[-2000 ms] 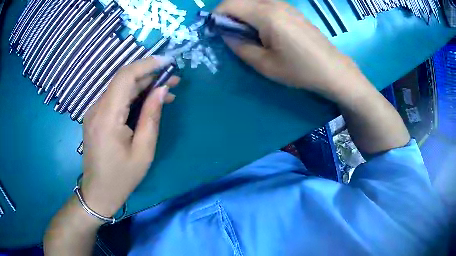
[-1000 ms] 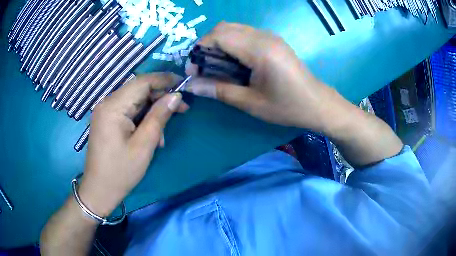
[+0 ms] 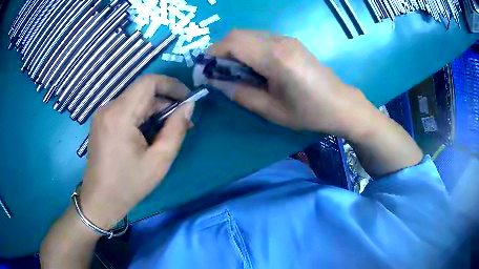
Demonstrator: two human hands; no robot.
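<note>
My left hand [image 3: 139,136] is shut on a metal tube [image 3: 170,109], held between thumb and fingers. A white sleeve [image 3: 198,95] sits at the tube's upper right tip. My right hand [image 3: 283,79] holds a bunch of dark metal tubes [image 3: 233,72], their ends pointing left towards the sleeve. The two hands are close but apart. The fingertips of my right hand are blurred. A loose heap of white sleeves [image 3: 176,21] lies just beyond my hands. A large side-by-side pile of metal tubes [image 3: 79,58] lies at the upper left.
More tubes [image 3: 344,18] lie at the upper right, with a silver row [image 3: 415,8] beside them. A single thin rod [image 3: 5,208] is at the left edge. The green-blue table top [image 3: 247,142] ends diagonally before the blue shirt. Blue crates [image 3: 465,94] stand at the right, beyond the table edge.
My right hand moved left and down from the heap, still holding the bunch. A white sleeve now shows on the tip of the tube in my left hand. The hands have parted slightly since one second ago.
</note>
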